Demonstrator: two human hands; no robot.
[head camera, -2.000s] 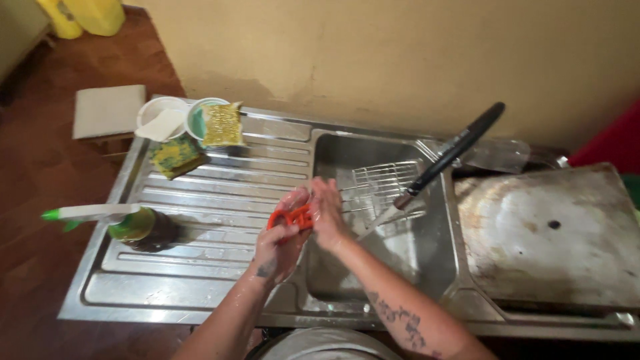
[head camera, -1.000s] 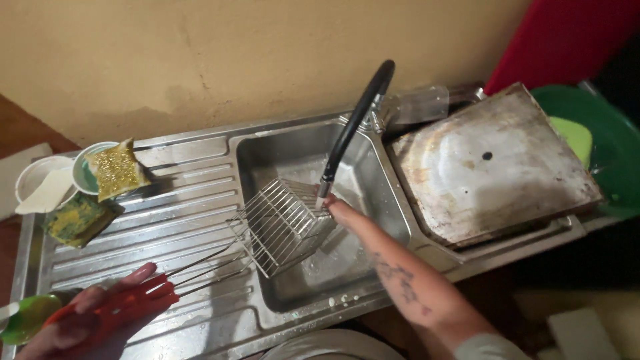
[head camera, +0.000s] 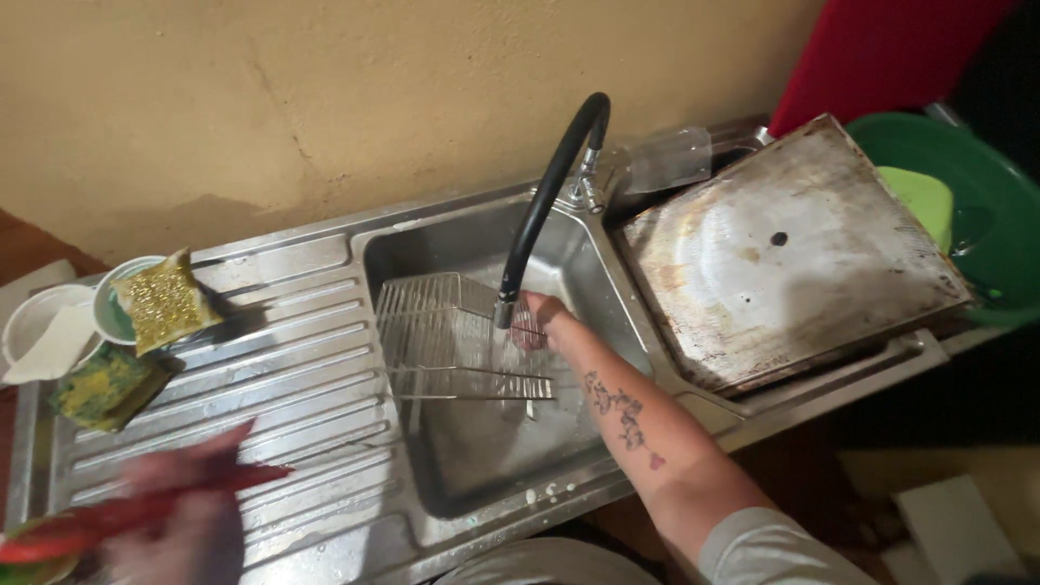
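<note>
My left hand (head camera: 175, 496), blurred by motion, is over the lower left of the ribbed drainboard (head camera: 309, 422). Its fingers are around a red plastic object (head camera: 244, 475), whose exact form cannot be told. My right hand (head camera: 538, 321) grips the right end of a bent wire rack (head camera: 455, 341) in the steel sink basin (head camera: 487, 479). The black flexible tap hose (head camera: 548, 195) arches above, its metal nozzle (head camera: 504, 313) just left of my right fingers. Whether the red object is joined to the rack is unclear.
At left, a gold scouring sponge (head camera: 162, 305) rests on a small tub (head camera: 114, 321), beside a white tub (head camera: 24, 321) and a green-yellow sponge (head camera: 110, 386). A stained metal sheet (head camera: 780, 268) lies right of the basin; behind it stands a green basin (head camera: 995, 211).
My hands were together around the red object two seconds ago; they are now apart. Since one second ago, the wire rack has turned and sits lower in the sink. The view has swung right.
</note>
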